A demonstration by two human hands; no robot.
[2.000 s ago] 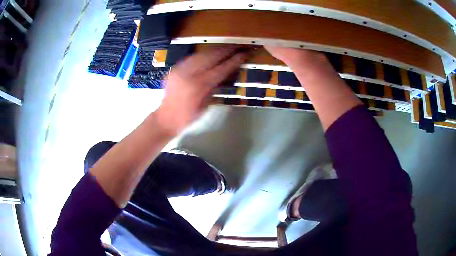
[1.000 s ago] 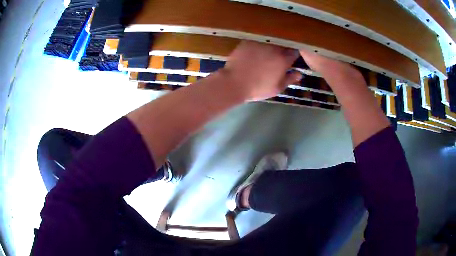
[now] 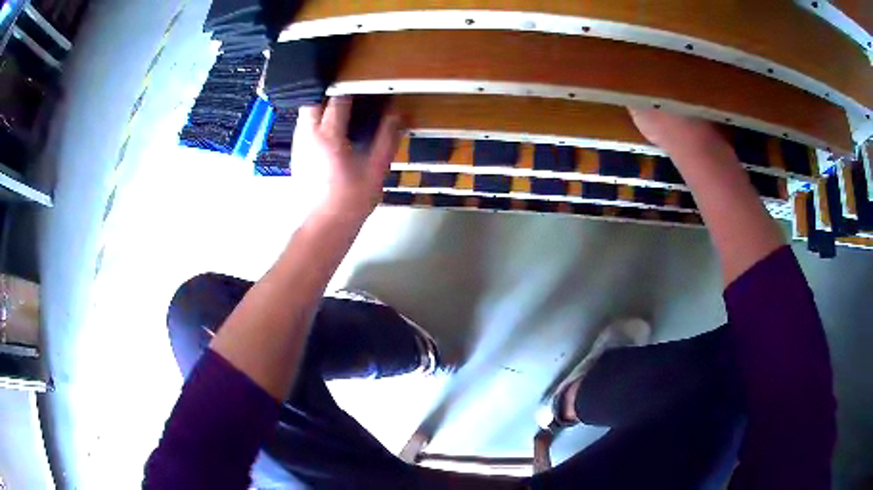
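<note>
My left hand is at the left end of a lower shelf, its fingers and thumb on either side of dark black pieces. Whether it grips them is unclear. My right hand reaches in under a shelf's white front edge at the right; its fingers are hidden. The shelf board shows bare orange-brown between my hands. A stack of black pieces lies at the left end of the tier above. Single black pieces lie spaced across the lower tiers.
Blue-edged crates with tightly packed black pieces stand at the upper left. A neighbouring rack with black pieces sticking out is at the far right. A low wooden stool is between my legs. Dark shelving runs along the left rim.
My left hand has moved left from beside my right hand to the pile at the shelf's left end. My view has shifted left, showing more of the crates and the floor line.
</note>
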